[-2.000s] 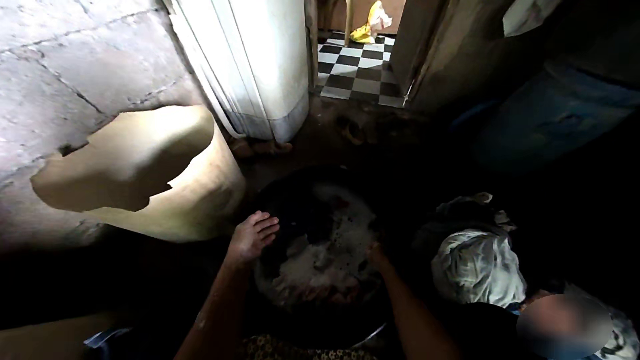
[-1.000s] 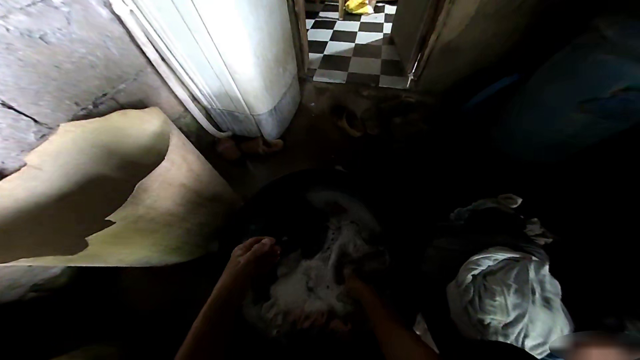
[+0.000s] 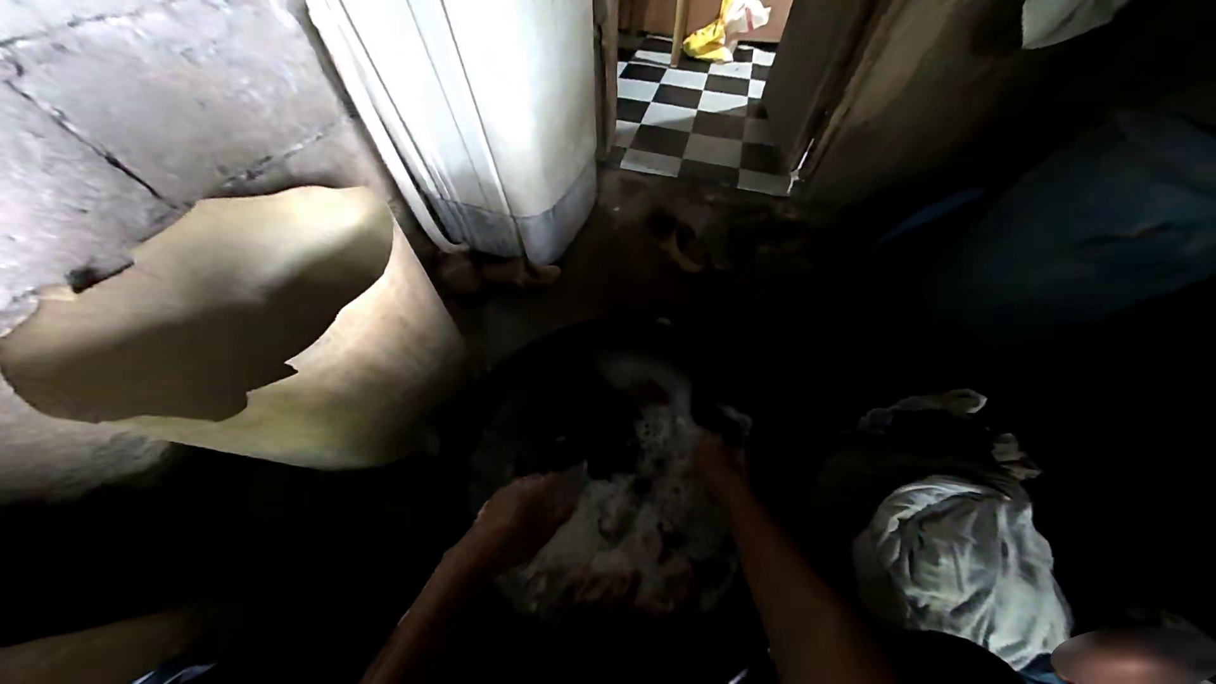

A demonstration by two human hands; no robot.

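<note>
A dark round tub (image 3: 532,356) stands on the floor before me, with sudsy water (image 3: 655,432) and wet cloth (image 3: 617,575) in it. Over the tub's left side is my left hand (image 3: 532,503), its fingers curled near the foam; shadow hides whether it grips anything. My right hand (image 3: 717,461) is at the right part of the suds, beside a bit of light-edged cloth. Its fingers are too dark to make out. To the right of the tub lies a pile of pale cloth (image 3: 969,560).
A broken-rimmed, cream-coloured container (image 3: 380,351) stands at the left by a block wall (image 3: 190,104). Behind it is a white appliance-like body (image 3: 532,114). A doorway shows a checkered floor (image 3: 693,123) and a yellow-and-white bag (image 3: 717,33). A blue barrel (image 3: 1092,228) stands at the right.
Two seconds ago my left hand lay with its fingers spread at the tub's left side; now it is curled and lower over the suds. The cloth and foam in the tub have shifted.
</note>
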